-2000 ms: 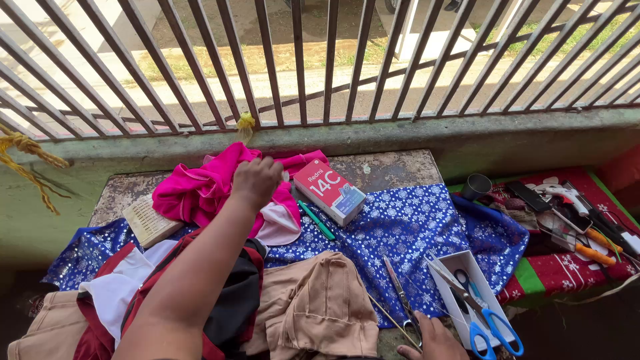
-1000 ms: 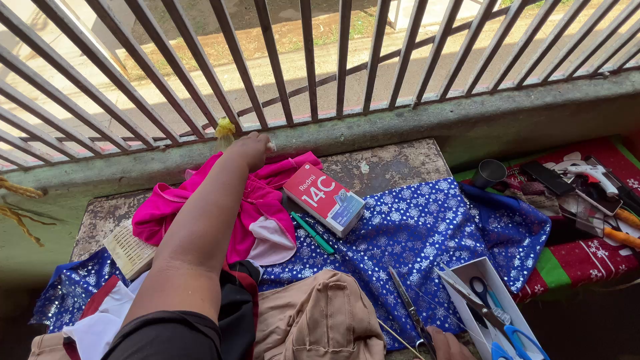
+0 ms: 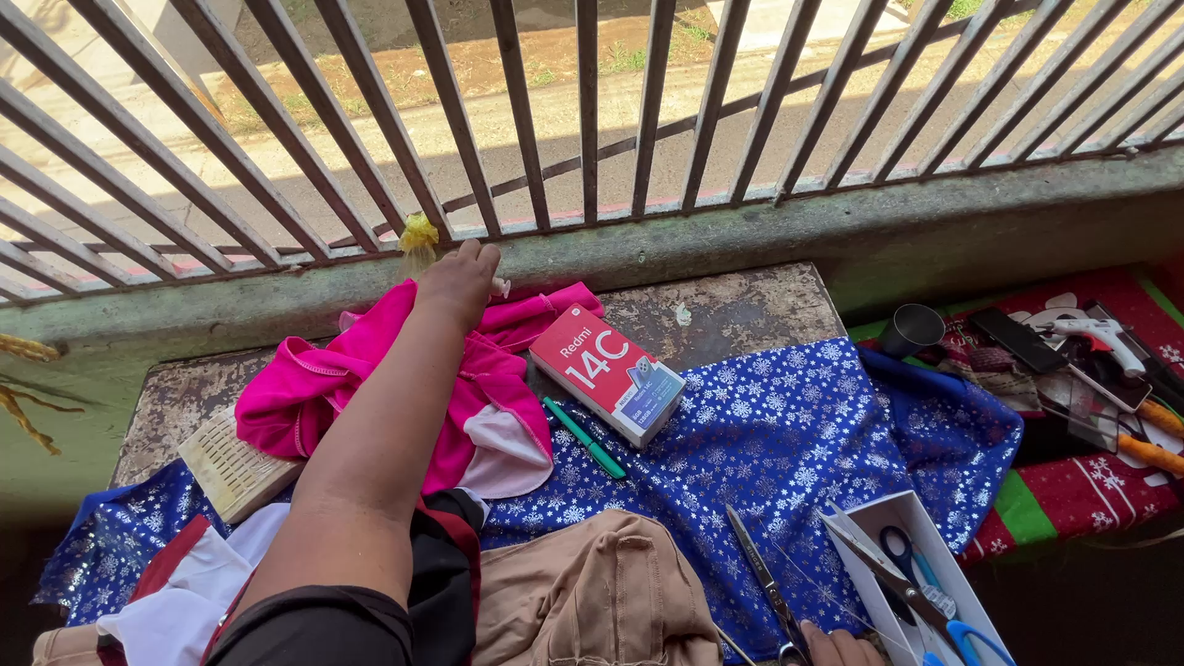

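My left hand (image 3: 460, 282) reaches over the bright pink cloth (image 3: 370, 361) to the ledge below the bars, with a small whitish thing at its fingertips; whether it grips this I cannot tell. A yellow plastic bag knot (image 3: 419, 233) is just left of it. At the bottom edge, my right hand (image 3: 837, 645) is beside the handles of dark-bladed scissors (image 3: 764, 573), partly cut off by the frame. A red and white Redmi phone box (image 3: 606, 375) and a green pen (image 3: 584, 438) lie on blue snowflake cloth (image 3: 777, 416).
An open white box (image 3: 962, 564) at lower right holds blue-handled scissors (image 3: 916, 592). Beyond it are a dark cup (image 3: 911, 330), a black phone (image 3: 1017, 339) and a glue gun (image 3: 1101, 338). Brown cloth (image 3: 592, 592) lies in front, a perforated block (image 3: 236, 462) at left. Metal bars (image 3: 589, 111) stand behind.
My left hand has moved from the pink cloth toward the ledge beside the yellow knot. My right hand remains near the scissors at the bottom edge. The view has shifted somewhat.
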